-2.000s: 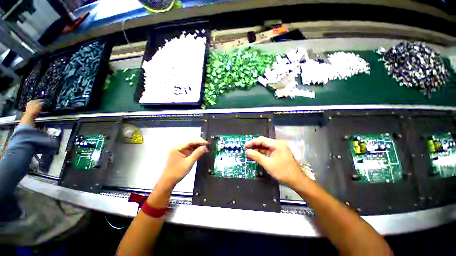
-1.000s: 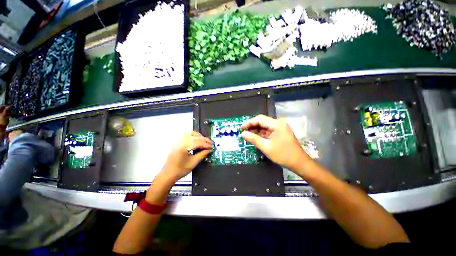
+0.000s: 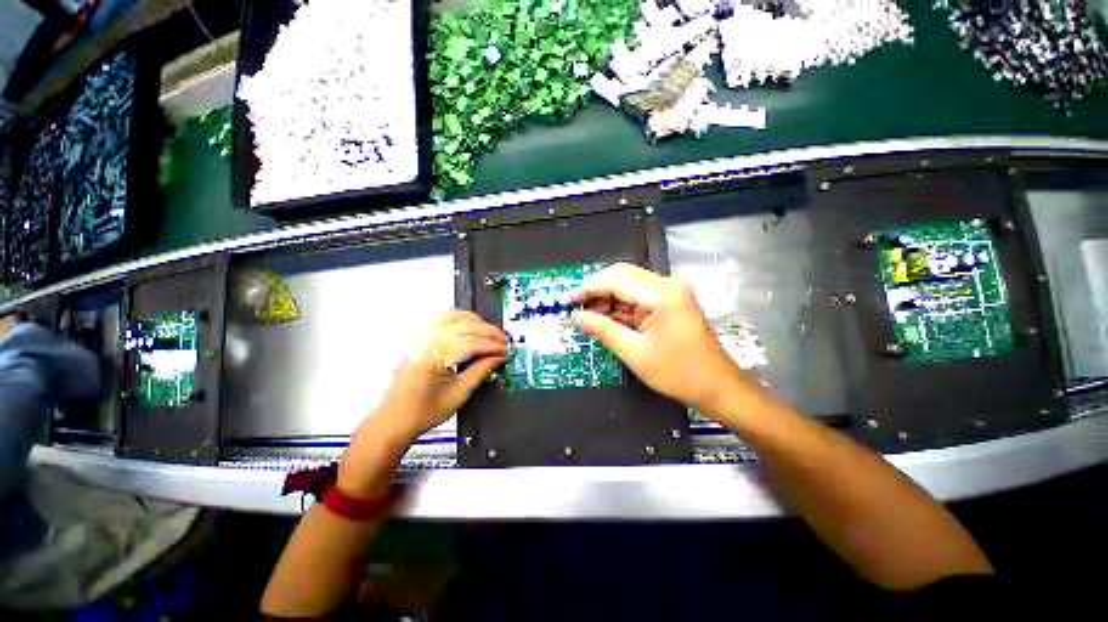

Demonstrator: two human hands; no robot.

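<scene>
A green circuit board (image 3: pixel 561 365) with pale traces and a row of dark parts near its top lies in a flat black carrier (image 3: pixel 571 431) in the middle. My left hand (image 3: pixel 444 371) is at the board's left edge, fingers curled together; whether it holds a small part cannot be told. My right hand (image 3: pixel 650 328) is over the board's upper right, thumb and fingertips close together at the row of dark parts; any part between them is too small to make out. A red wrist strap (image 3: pixel 355 498) is on my left wrist.
Beyond the silver rail lie a black tray (image 3: pixel 425 146) of white components, a green heap (image 3: pixel 510 67), white connectors (image 3: pixel 680 73) and a speckled heap (image 3: pixel 1027 43). Carriers with boards (image 3: pixel 948 292) (image 3: pixel 168 358) stand on both sides. A person's sleeve (image 3: pixel 43 365) is at left.
The view has shifted, so the shelf and its heaps sit higher in the picture. My right hand's fingertips have moved slightly left along the dark parts. My left hand remains at the board's left edge.
</scene>
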